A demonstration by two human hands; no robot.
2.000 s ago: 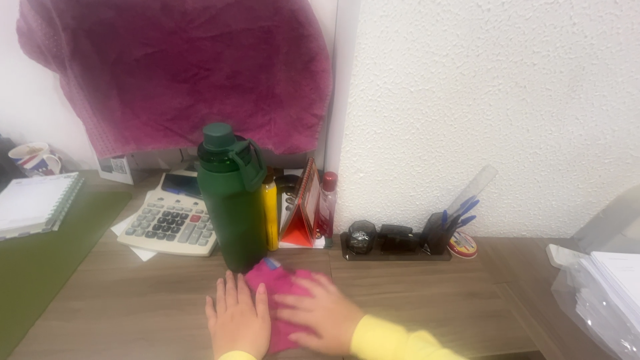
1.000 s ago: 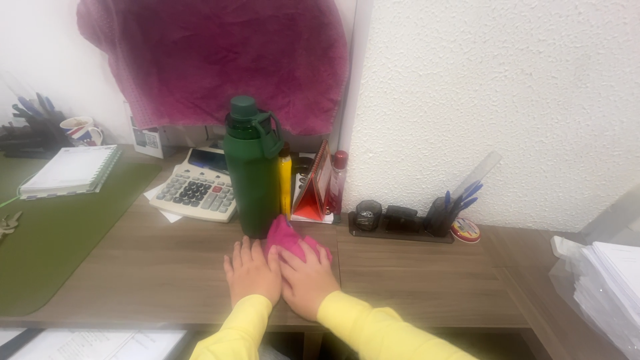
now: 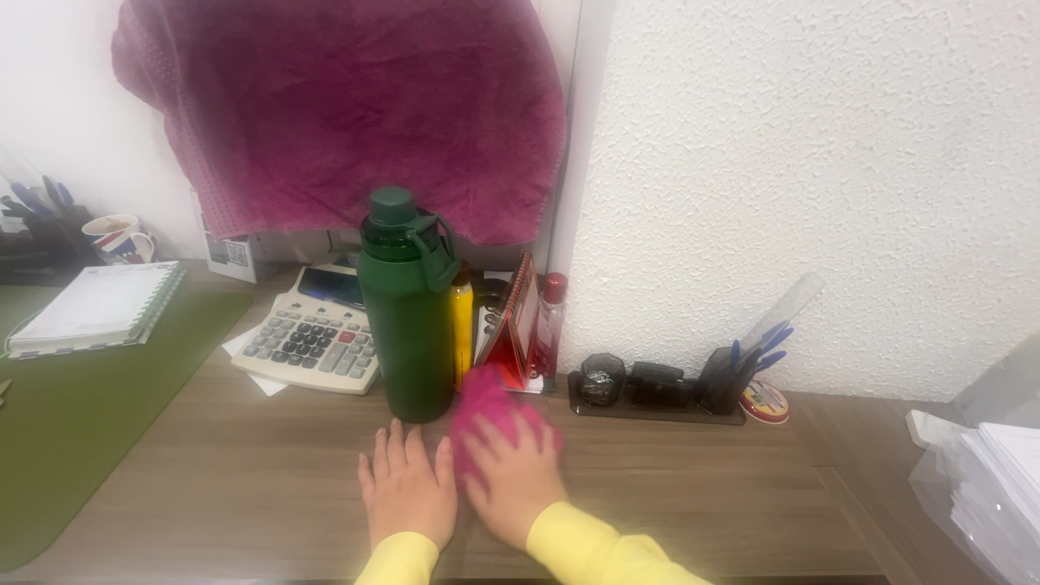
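Observation:
My left hand (image 3: 409,487) lies palm down on the wooden desk (image 3: 691,504), fingers apart, just in front of a green water bottle (image 3: 406,325). My right hand (image 3: 512,467), somewhat blurred, rests over a crumpled pink cloth (image 3: 479,406) and presses it to the desk; whether the fingers grip it is hard to see. The cloth lies right of the bottle's base, before a red spiral desk calendar (image 3: 512,333). A yellow bottle (image 3: 461,329) stands between the green bottle and the calendar.
Left of the bottle is a desktop calculator (image 3: 317,341). A spiral notebook (image 3: 97,305) lies on a green mat (image 3: 162,406). A dark desk organizer (image 3: 658,390) with pens stands by the wall; bagged papers (image 3: 999,487) lie at right. A magenta towel (image 3: 366,114) hangs behind.
My right hand and the pink cloth have shifted; the hand now lies flatter over the cloth, apart from my left hand. The green bottle still stands in the same place.

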